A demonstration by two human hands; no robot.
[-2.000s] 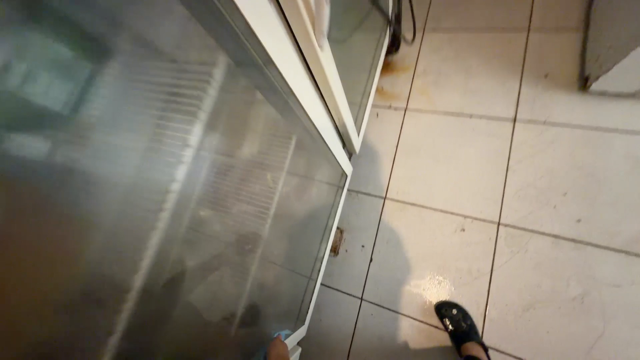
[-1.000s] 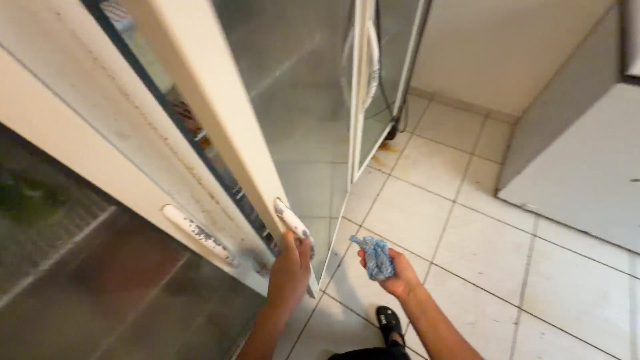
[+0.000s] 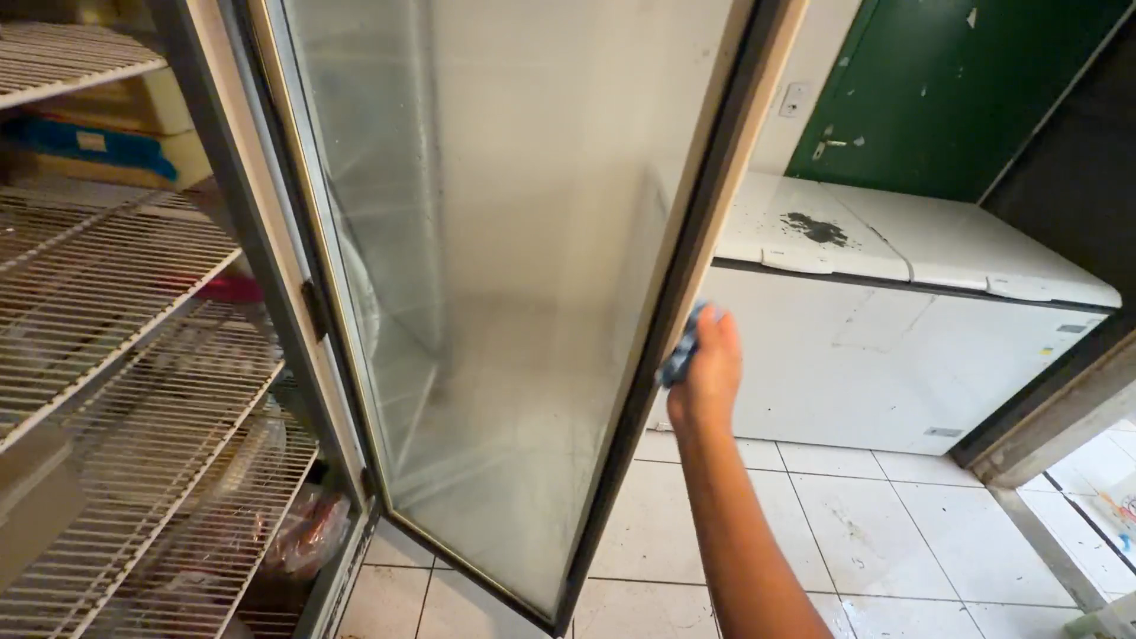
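My right hand (image 3: 710,368) is closed around a crumpled blue cloth (image 3: 682,351), which lies at the outer edge of an open glass refrigerator door (image 3: 524,293). The door has a pale frame with a dark gasket, and its glass is fogged. It stands swung out from the refrigerator cabinet, hinged on the left. Inside the cabinet, white wire shelves (image 3: 98,293) hold several things, among them a blue item (image 3: 89,146) and a plastic-wrapped package (image 3: 309,532) low down. My left hand is out of view.
A white chest freezer (image 3: 887,355) with dark marks on its lid stands behind the door, at the right. Beyond it is a green door (image 3: 958,98). White floor tiles (image 3: 790,532) run below, and a raised edge (image 3: 994,470) borders an opening at the right.
The refrigerator door has swung wide open, showing the shelves. My left hand, at the door handle one second ago, has left the view. My right hand with the cloth is now at the door's edge.
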